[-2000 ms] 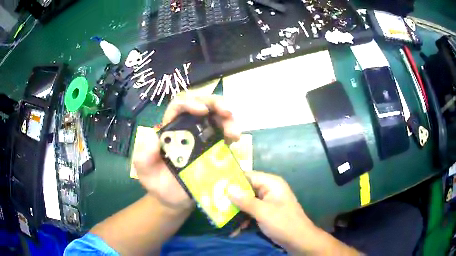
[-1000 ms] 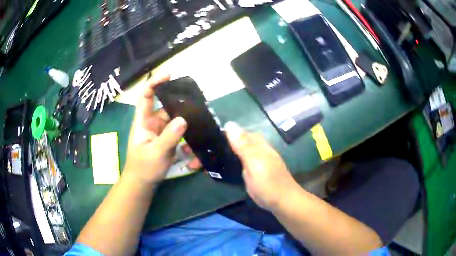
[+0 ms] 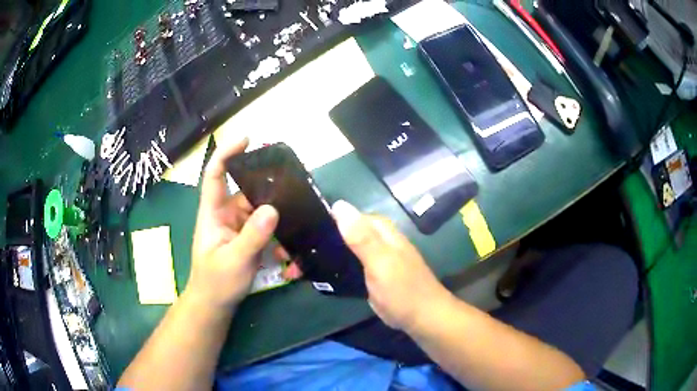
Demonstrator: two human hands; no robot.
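Observation:
A black smartphone point(image 3: 294, 210) is held tilted between my two bare hands, its dark screen side facing up. My left hand point(image 3: 233, 237) grips its left side, with the thumb on the screen. My right hand point(image 3: 382, 263) holds its lower right edge. The phone's underside is hidden. A second black handset point(image 3: 382, 137) with a white "NUU" logo lies on the green mat to the right. A third dark glossy phone point(image 3: 481, 95) lies further right.
A black parts tray point(image 3: 183, 84) is at the upper left, with white sticks point(image 3: 137, 164) beside it. A green spool point(image 3: 53, 214) and phone parts are at the left. Pale yellow-edged pads point(image 3: 153, 265) lie on the bench. A yellow strip point(image 3: 478, 229) is near the front edge.
The phone has been turned from its open back with the yellow sheet to its dark front. The second handset now shows the logo. The camera view has shifted right.

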